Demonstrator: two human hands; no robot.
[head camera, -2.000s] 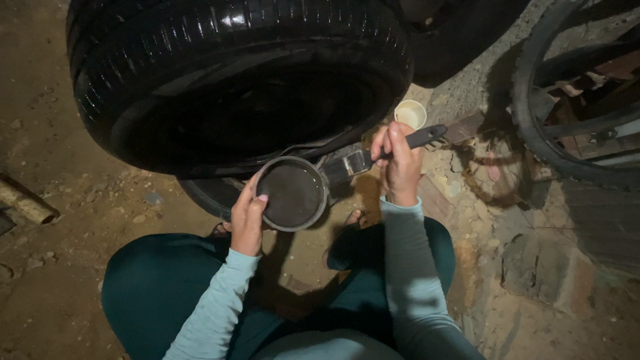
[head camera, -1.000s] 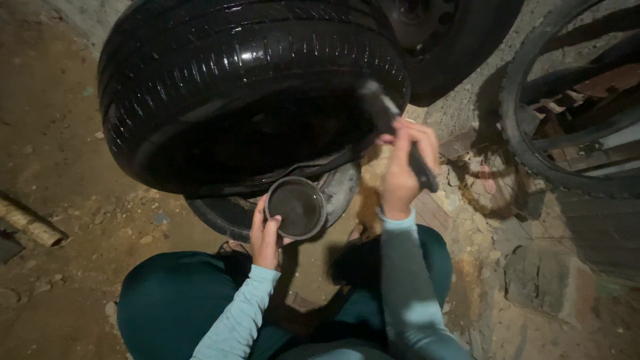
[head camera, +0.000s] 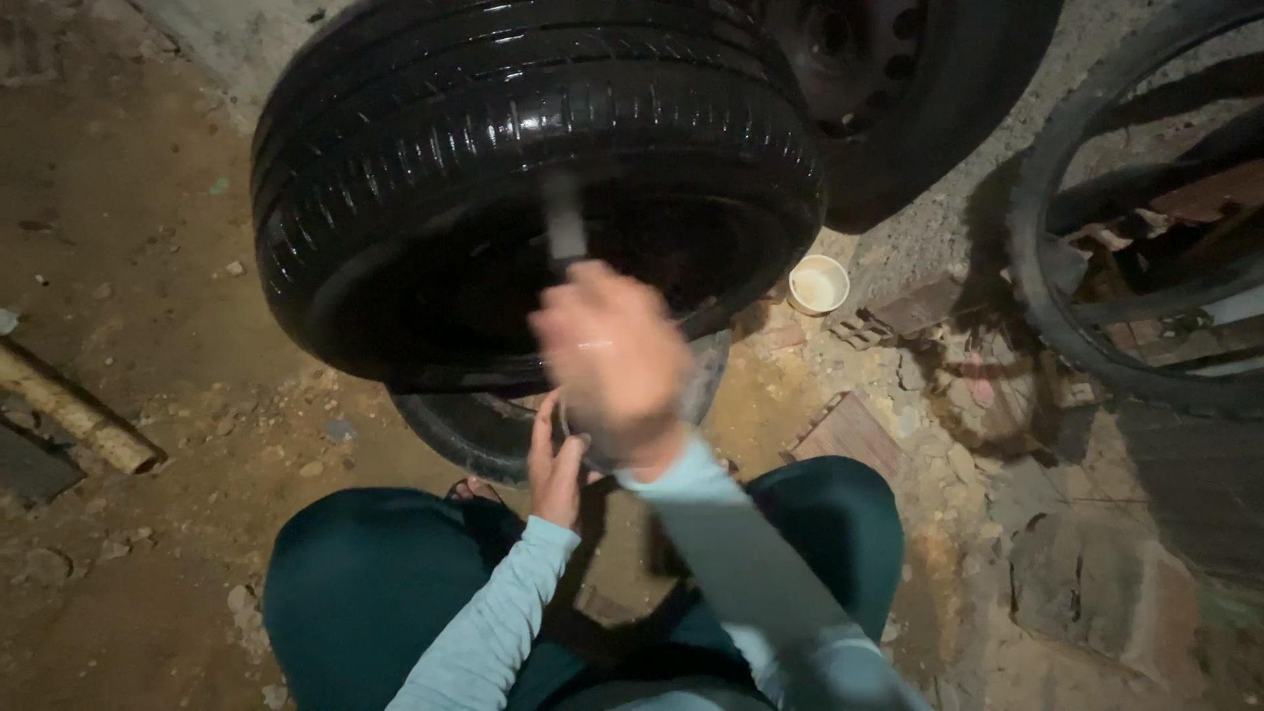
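Observation:
A large wet-looking black car tire (head camera: 533, 109) stands in front of me, its dark wheel side facing me. My right hand (head camera: 612, 346), blurred by motion, grips a brush (head camera: 565, 222) whose blurred head is over the tire's side. Below it, my left hand (head camera: 555, 469) holds a small round bowl (head camera: 567, 413), mostly hidden behind my right hand and wrist; its contents cannot be seen now. Another tire (head camera: 459, 434) lies on the ground under the large one.
A white cup (head camera: 819, 284) stands right of the tire. Behind is another wheel (head camera: 948, 109). A thin bicycle-type tire (head camera: 1037, 257) leans at the right near bricks and rubble. A bamboo-like pole (head camera: 74, 405) lies at the left.
My right hand has moved left with the brush, from right of the bowl to in front of the tire's side. The bowl, in plain view before, is now mostly covered.

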